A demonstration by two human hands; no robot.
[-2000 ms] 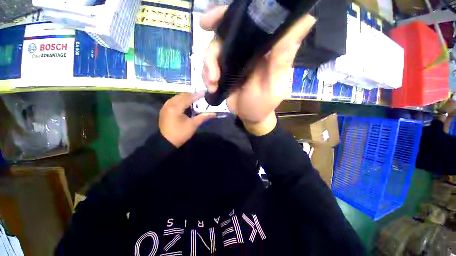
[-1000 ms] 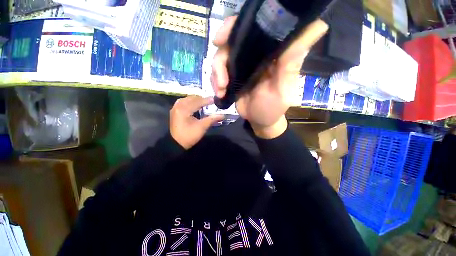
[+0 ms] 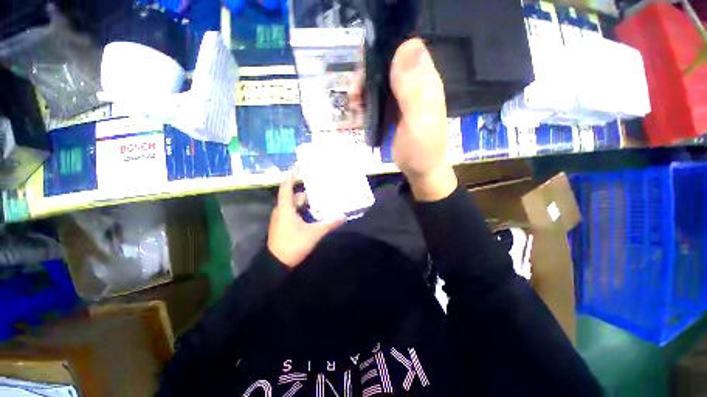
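Note:
My left hand [image 3: 297, 229] holds a white plastic housing [image 3: 335, 180] by its left and near sides at the bench's front edge. My right hand [image 3: 421, 108] is wrapped around a black electric screwdriver [image 3: 381, 70], upright above the bench, just beyond and to the right of the housing. The screwdriver is blurred and its tip is apart from the housing. The fingers on its far side are mostly hidden. A small open parts box [image 3: 335, 89] lies behind the housing, blurred.
A white unit with a rounded head [image 3: 141, 76] and ribbed panel [image 3: 211, 89] stands left on the bench. Black stack [image 3: 484, 54], white covers [image 3: 585, 77] and red basket [image 3: 663, 70] are right. Below are a blue basket [image 3: 643, 248] and an open carton [image 3: 552, 256].
The screwdriver has lifted off the housing and turned more upright. The housing now shows much more of its white face. The view has shifted, showing more of the bench's left side.

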